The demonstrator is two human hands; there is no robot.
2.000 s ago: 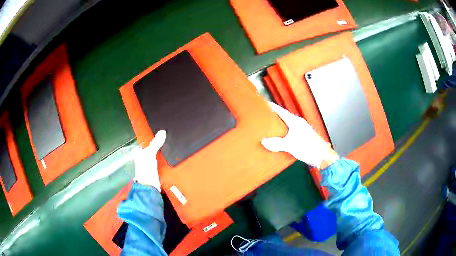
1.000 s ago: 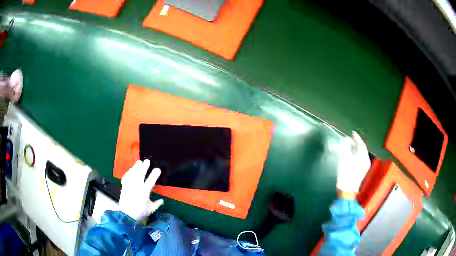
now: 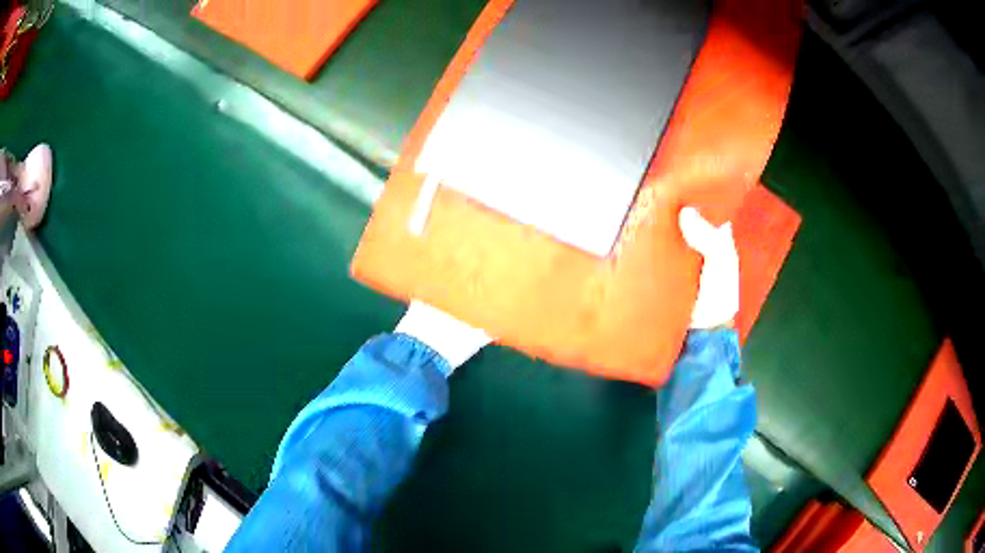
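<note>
A large orange foam pad (image 3: 518,265) is held up in front of me over the green bench. A grey-silver tablet (image 3: 572,130) lies on it, running to the top edge of the view. My left hand (image 3: 445,333) is gloved in white and holds the pad's near edge, its fingers hidden under the pad. My right hand (image 3: 715,270) is gloved in white and grips the pad's right side, thumb on top and the other fingers hidden below. Another orange pad (image 3: 769,243) shows behind the held pad at the right.
The white table (image 3: 151,454) at lower left holds a black mouse (image 3: 113,432) and a tape roll (image 3: 55,371). Orange pads lie at upper left (image 3: 286,27) and lower right (image 3: 886,486), the latter with a dark tablet (image 3: 943,456). Another person's hand (image 3: 35,184) is at the left edge.
My left hand has left the pad with the black-screened tablet, which no longer shows on the near bench. Both hands now hold a pad with a silver tablet. The view has shifted.
</note>
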